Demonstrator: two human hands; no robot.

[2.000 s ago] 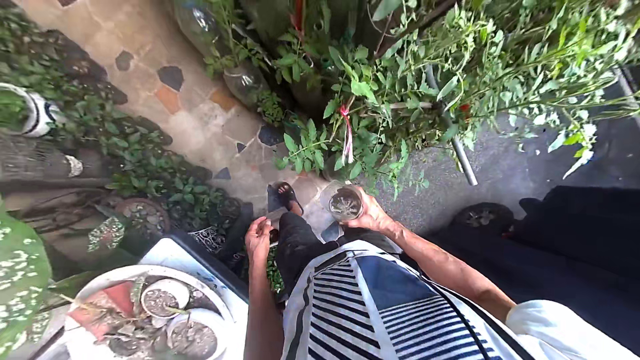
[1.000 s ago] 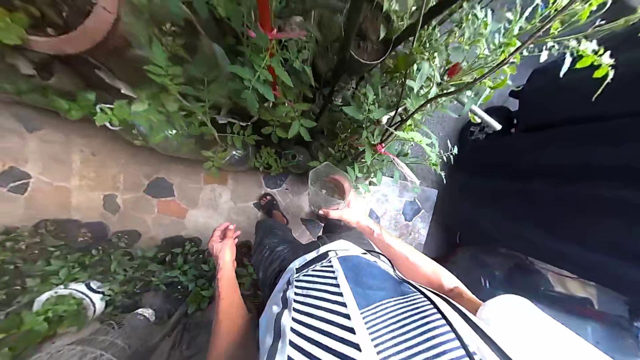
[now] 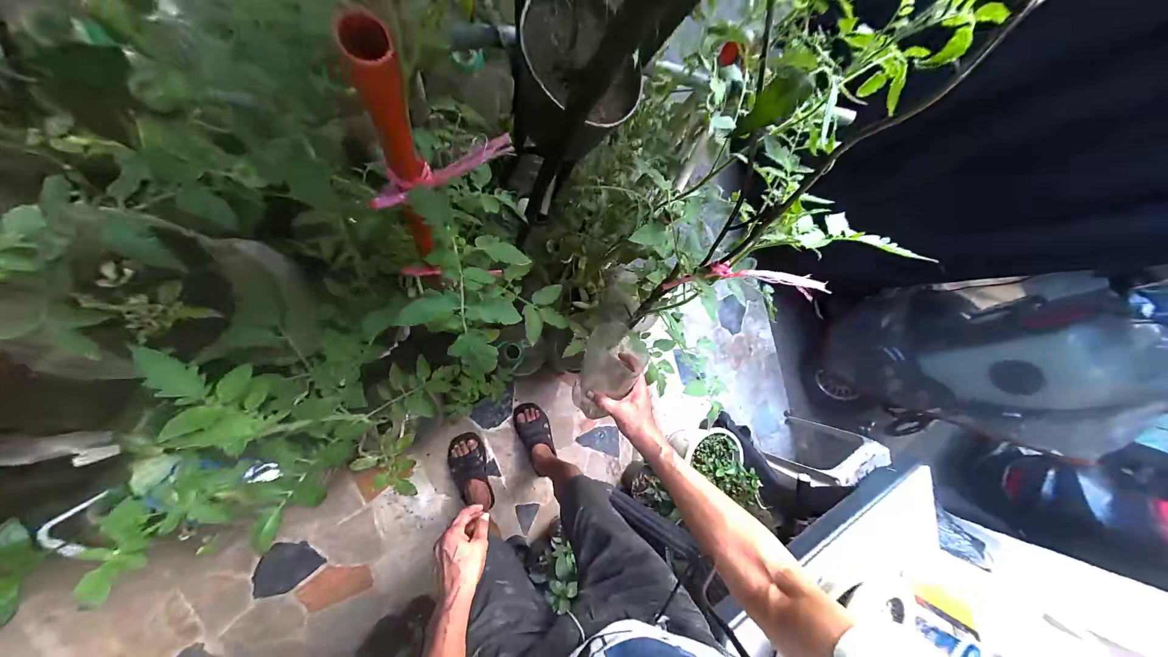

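Note:
My right hand (image 3: 630, 411) grips a clear plastic container (image 3: 610, 367), cloudy and blurred, at the edge of the leafy plants. What the container holds cannot be told. My left hand (image 3: 464, 547) is low at the centre, over my left leg, with its fingers curled and thumb near the fingertips; no object shows plainly in it. Tomato-like plants (image 3: 493, 310) rise in front of both hands. A pink tie (image 3: 721, 271) is knotted on a dark stem above the container, and another pink tie (image 3: 424, 178) circles a red pipe (image 3: 388, 109).
Stone paving (image 3: 365, 538) lies under my sandalled feet. At the right are a white pot (image 3: 684, 443) with small green plants, a clear tub (image 3: 826, 449) and a white surface (image 3: 876, 529) with items on it. A parked car (image 3: 1013, 356) stands farther right. Branches cross overhead.
The view has swung round strongly, bringing the red pipe and pots close. The container remains in my right hand; two seconds ago it appeared upright with its round opening facing the camera.

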